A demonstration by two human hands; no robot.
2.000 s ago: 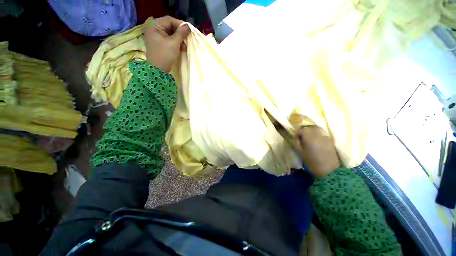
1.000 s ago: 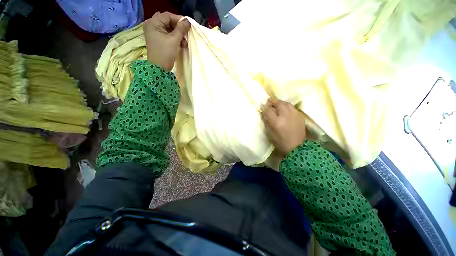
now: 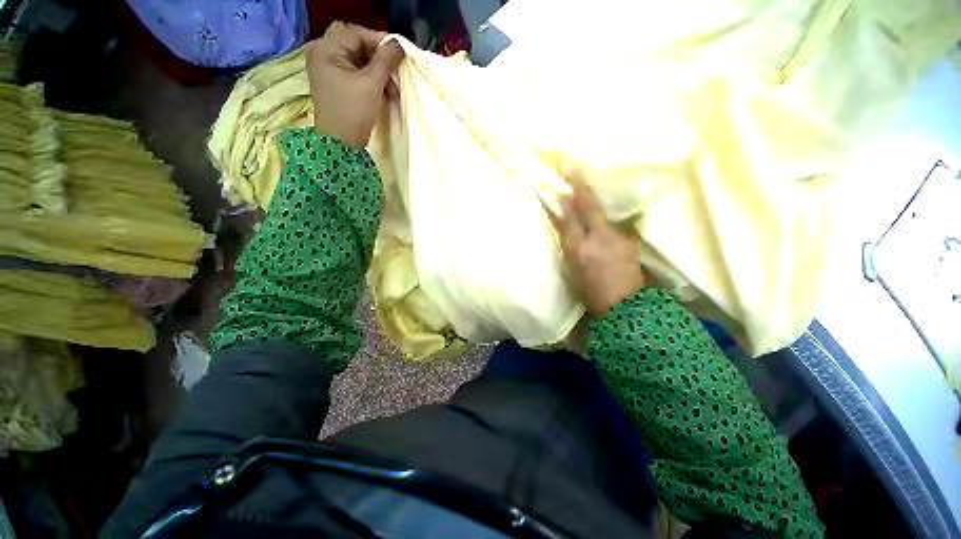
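A large pale yellow garment piece (image 3: 474, 232) hangs between my hands and spreads over the table at the right, where the lamp washes it out to white. My left hand (image 3: 350, 82) pinches its upper corner between thumb and fingers, at the upper left. My right hand (image 3: 603, 253) lies on the cloth along a seam or fold, lower and to the right, with its fingers extended. Its fingertips blend into the bright cloth, so whether they grip it cannot be told.
Ruffled darker yellow bundles (image 3: 95, 200) are stacked at the left. A purple patterned cloth (image 3: 223, 30) is at the top left. The white table (image 3: 915, 326) has a ruler strip (image 3: 859, 390) along its edge. Speckled floor (image 3: 395, 387) shows below the cloth.
My right hand has moved left and up along the cloth, and the dark tool-like shape by it two seconds ago no longer shows. My left hand keeps its pinch.
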